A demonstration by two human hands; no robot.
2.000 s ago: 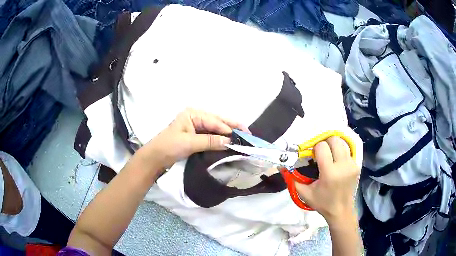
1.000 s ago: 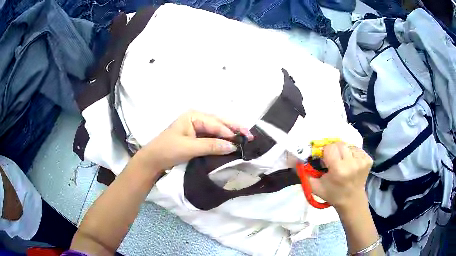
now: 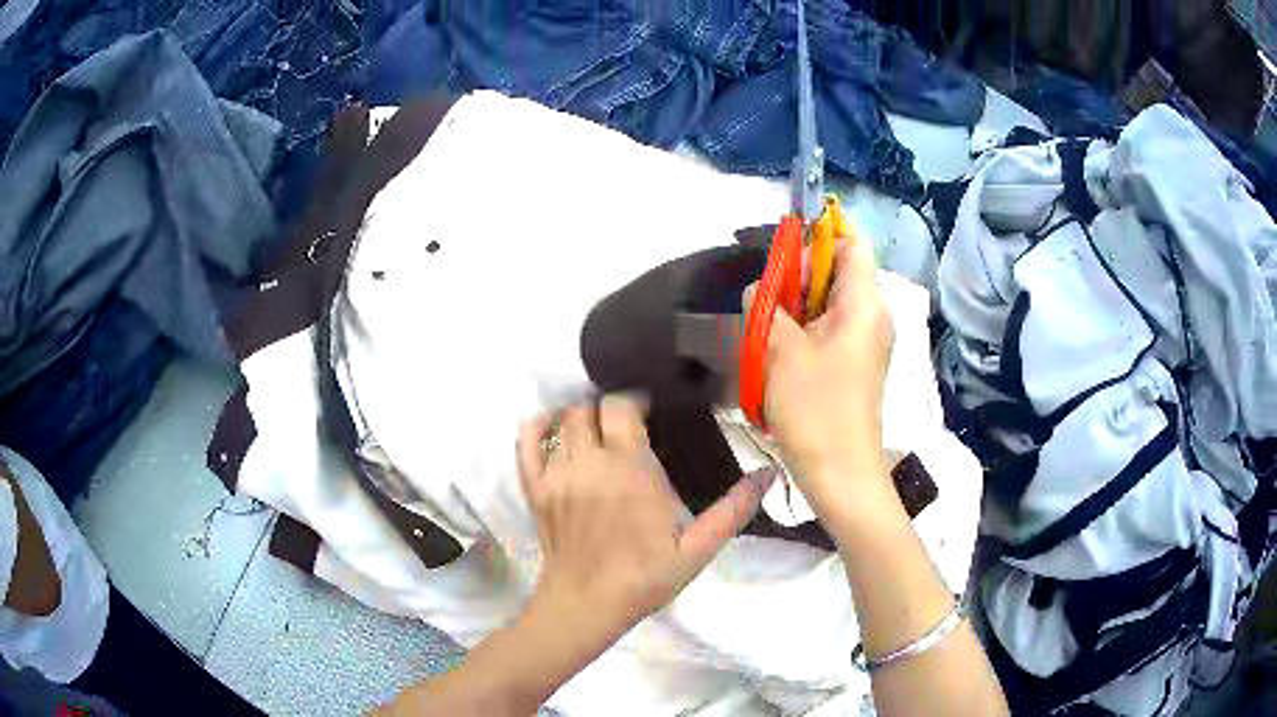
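Note:
White trousers with a dark brown waistband lie in front of me, the waistband curved in a loop. My left hand rests on the trousers, fingers apart, its thumb reaching right over the waistband's lower part; it grips nothing that I can see. My right hand holds large scissors by their orange-red and yellow handles. The blades are together and point away from me, over the cloth's far edge. The right fingers partly hide behind the handles.
Blue denim garments lie at the back. A grey-blue garment is at the left, and white and navy garments are heaped at the right. The pale table shows at the left with loose threads. Part of a person shows at the left edge.
The scissors have turned from pointing left to pointing away, and their blades have closed. My left hand has let go of the waistband and spread. The waistband has moved and changed shape.

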